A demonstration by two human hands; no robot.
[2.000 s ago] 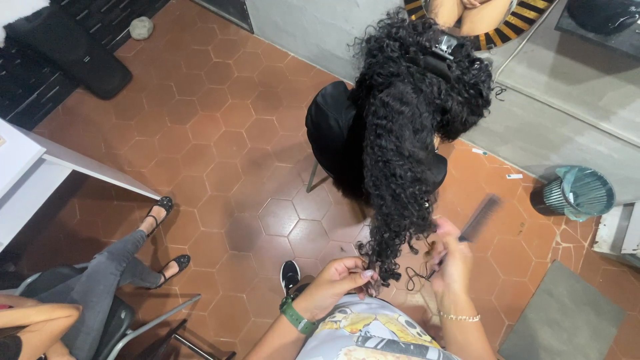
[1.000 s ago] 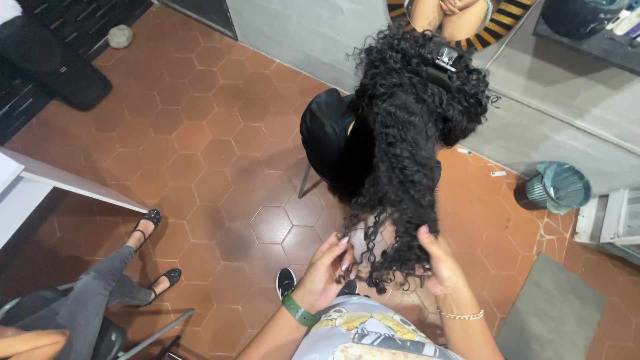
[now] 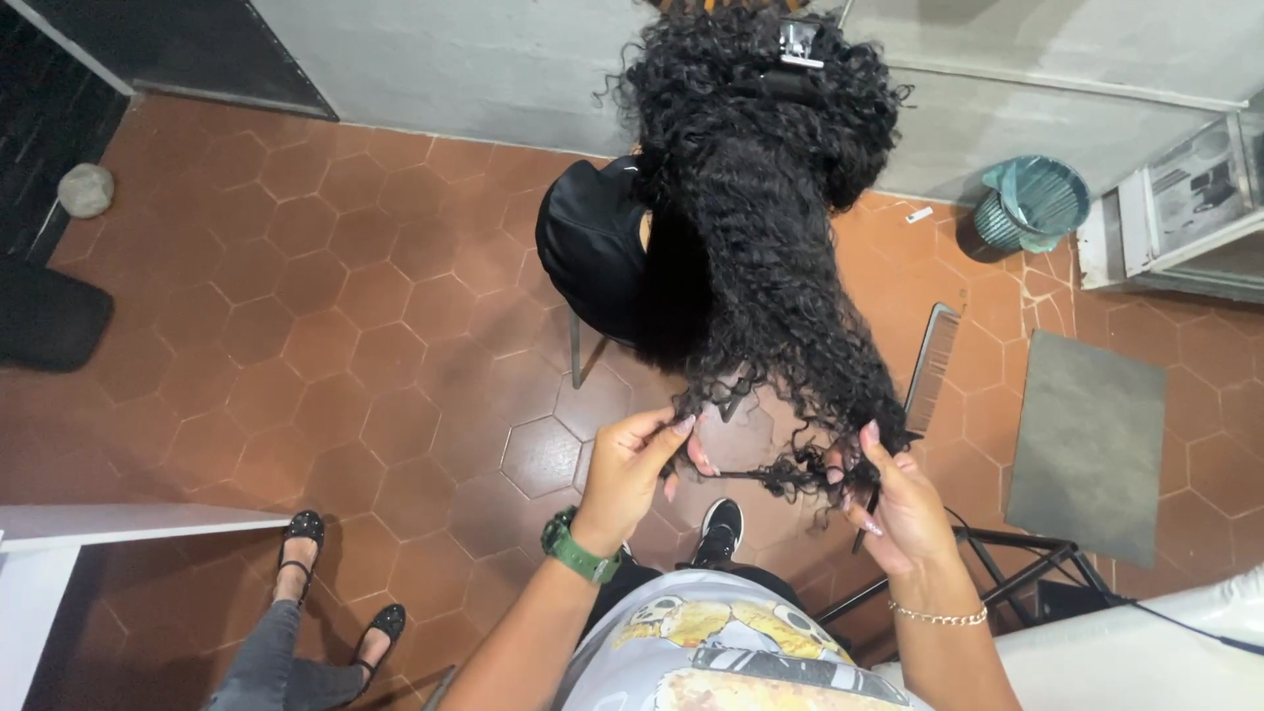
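Observation:
A seated person's long black curly hair (image 3: 780,237) hangs down toward me, with a metal hair clip (image 3: 800,44) on top of the head. My left hand (image 3: 642,459), a green watch at its wrist, pinches a thin strand at the lower left of the hair. My right hand (image 3: 894,499) holds the thicker lower ends between thumb and fingers. A dark comb (image 3: 928,370) stands up beside the hair at my right hand, its lower end hidden behind the hair and fingers. Some strands stretch between both hands.
A black chair back (image 3: 592,247) is left of the hair. A teal wastebasket (image 3: 1032,207) stands by the wall, above a grey mat (image 3: 1086,444). Another person's legs (image 3: 286,642) are at lower left near a white table (image 3: 148,523). A black metal frame (image 3: 1027,558) is at lower right.
Two seconds ago the comb was raised in my right hand, away from the hair; now it is beside the hair ends. My hands have drawn apart, parting the ends. The view has shifted.

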